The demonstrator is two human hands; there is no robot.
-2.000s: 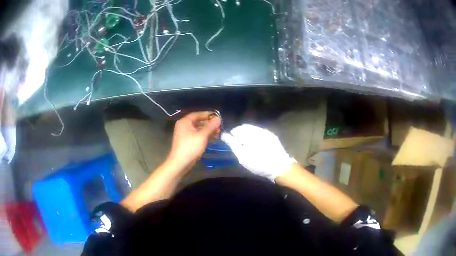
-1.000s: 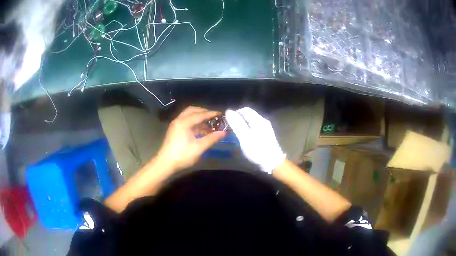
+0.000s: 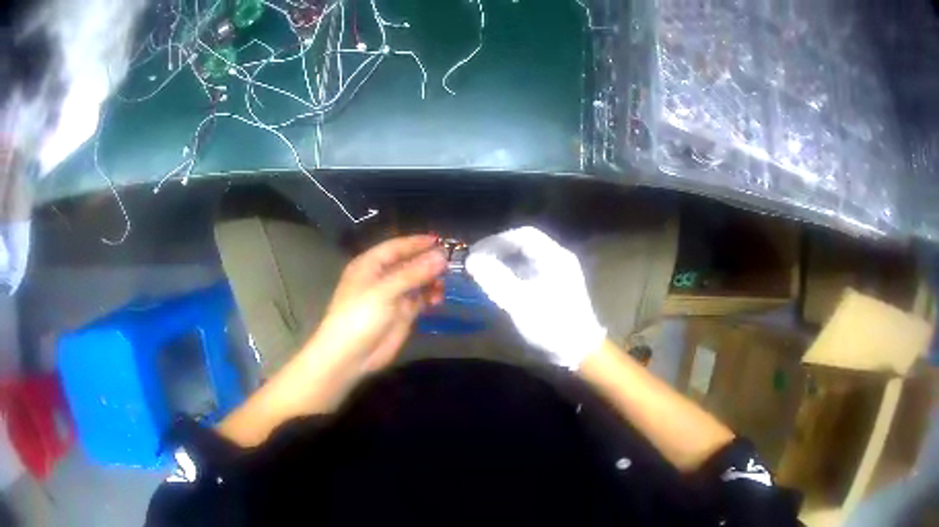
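A small dark and metallic stator assembly (image 3: 453, 250) with copper-coloured spots is held in the air over my lap, just off the table edge. My left hand (image 3: 389, 290) is bare and pinches it from the left with the fingertips. My right hand (image 3: 537, 293) wears a white knit glove; its fingertips are together at the right side of the part. Whether they pinch the part or a thin lead is too blurred to tell. The part's far details are hidden by the fingers.
Tangled wired pieces (image 3: 299, 103) with green discs lie on the green table top (image 3: 443, 139); one lead hangs over its edge. Clear blister trays (image 3: 762, 113) stand at the right. A crumpled bag (image 3: 88, 82) is at the left. Below are a blue stool (image 3: 108, 396), red container (image 3: 36, 422) and cardboard boxes (image 3: 741, 360).
The part has turned between my fingers, from a rounder face a second ago to a narrower side view. My left fingers have closed nearer together. The view has shifted slightly.
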